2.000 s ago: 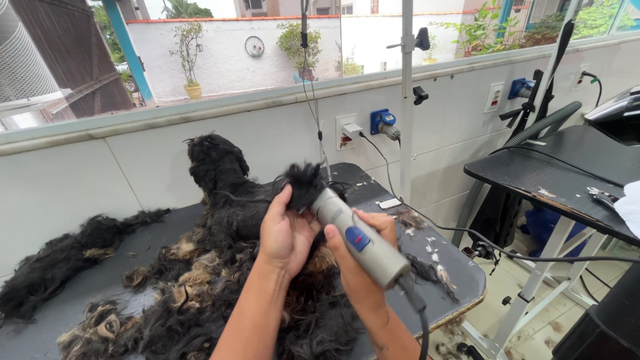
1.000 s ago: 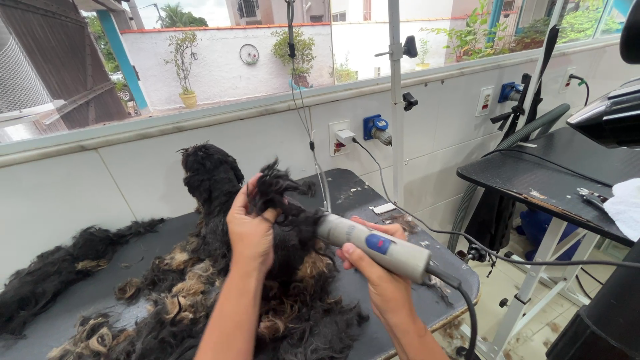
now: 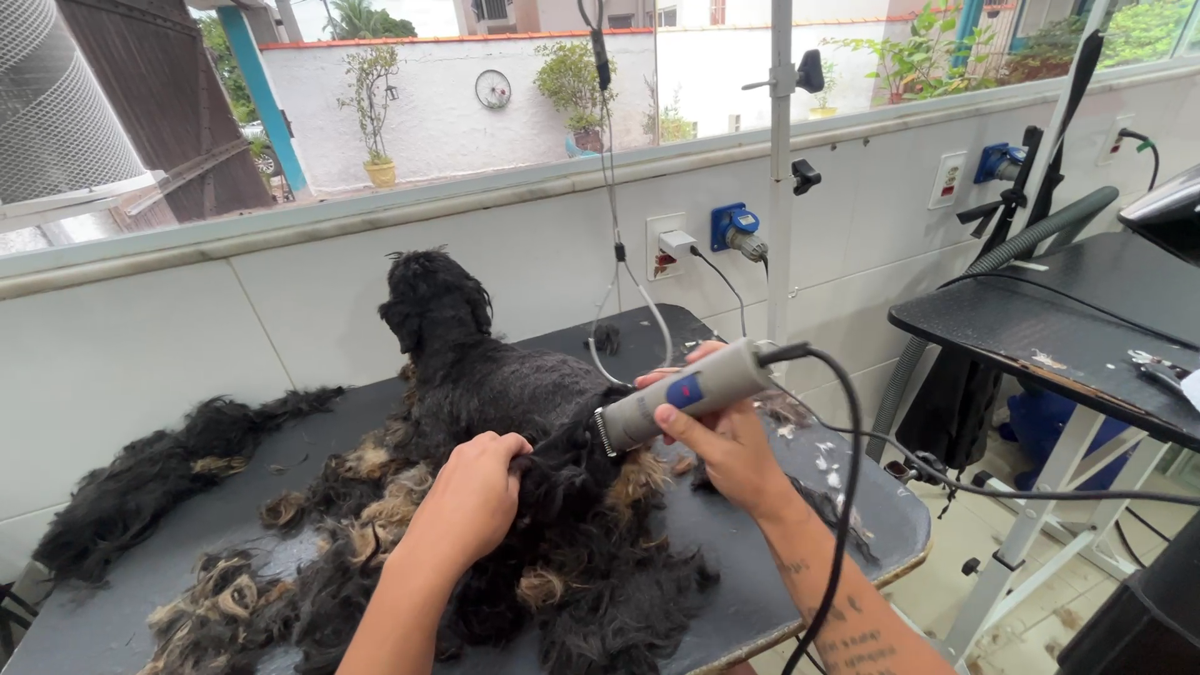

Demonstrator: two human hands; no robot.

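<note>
A black dog [image 3: 525, 384] is on the grey grooming table [image 3: 750, 581], its head toward the wall and its back cut short. My right hand [image 3: 717, 431] grips a grey corded hair clipper [image 3: 684, 394], whose blade lies against the fur of the dog's hindquarters. Beside the blade, my left hand [image 3: 483, 483] pinches a tuft of long black fur. Loose black and tan hair [image 3: 375, 525] lies around the dog, partly hiding its lower body. Over the table hangs a grooming loop [image 3: 630, 323], not around the dog's neck.
A long heap of cut black hair [image 3: 159, 483] lies at the table's left. The clipper's cord [image 3: 855, 450] hangs by my right forearm. A white upright post [image 3: 780, 187] stands behind the table. At the right is a second black table [image 3: 1069, 300] with a metal tool [image 3: 1162, 366] on it.
The clipper has swung round, so its blade now points down and left at the fur. My left hand has come down from the raised tuft to the dog's side. The dog's back now shows.
</note>
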